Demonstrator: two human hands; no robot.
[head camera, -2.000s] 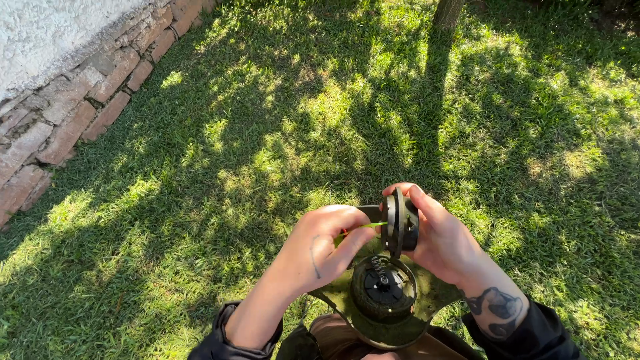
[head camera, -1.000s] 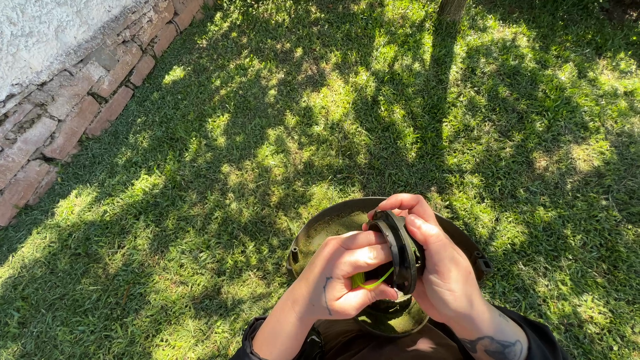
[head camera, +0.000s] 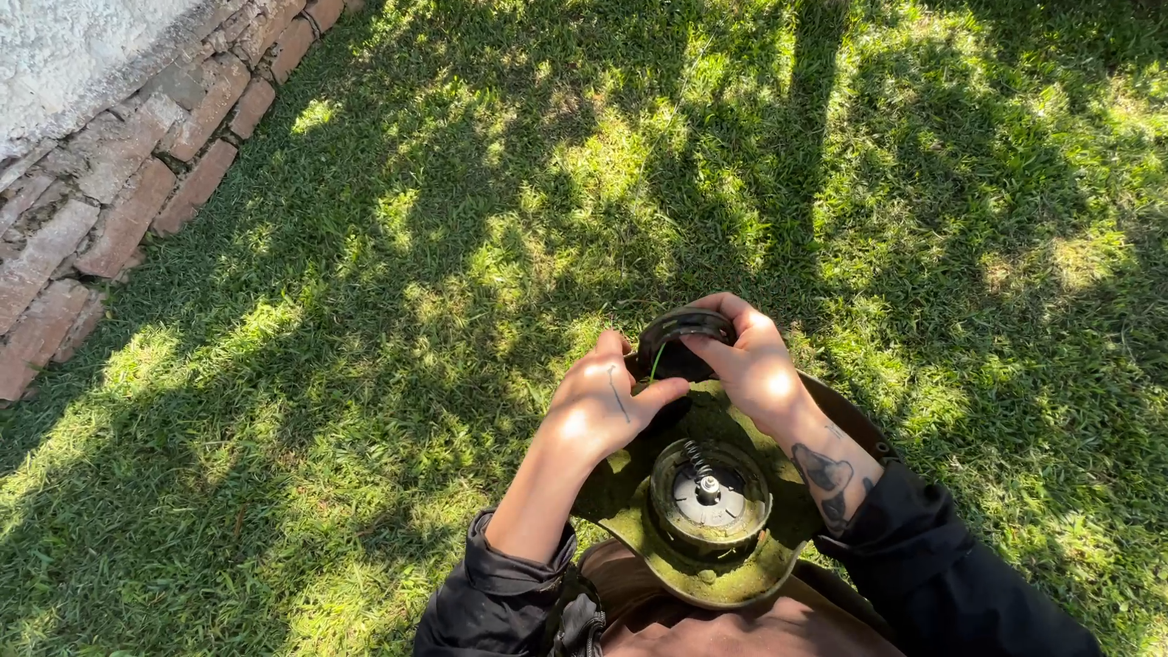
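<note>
My right hand (head camera: 757, 370) grips a round black trimmer spool part (head camera: 686, 330), tilted up so that its hollow side partly shows. A thin green trimmer line (head camera: 657, 362) runs from it toward my left hand (head camera: 607, 401), whose thumb and fingers are at the part's left edge; whether they pinch the line is hard to see. Below both hands lies the string trimmer's guard (head camera: 730, 584), coated with grass clippings. In its middle sits the open round trimmer head housing (head camera: 662, 516), with a coil spring (head camera: 696, 456) leaning over the metal centre bolt (head camera: 709, 485).
Sunlit and shaded grass (head camera: 411, 301) surrounds me. A rough white wall (head camera: 82, 64) with a brick base (head camera: 128, 214) runs along the upper left. The guard rests close to my lap, against brown clothing (head camera: 757, 630).
The black part has been turned from nearly upright to leaning back, away from the housing. My hands have moved apart a little, and the housing and spring, hidden a second ago, show again.
</note>
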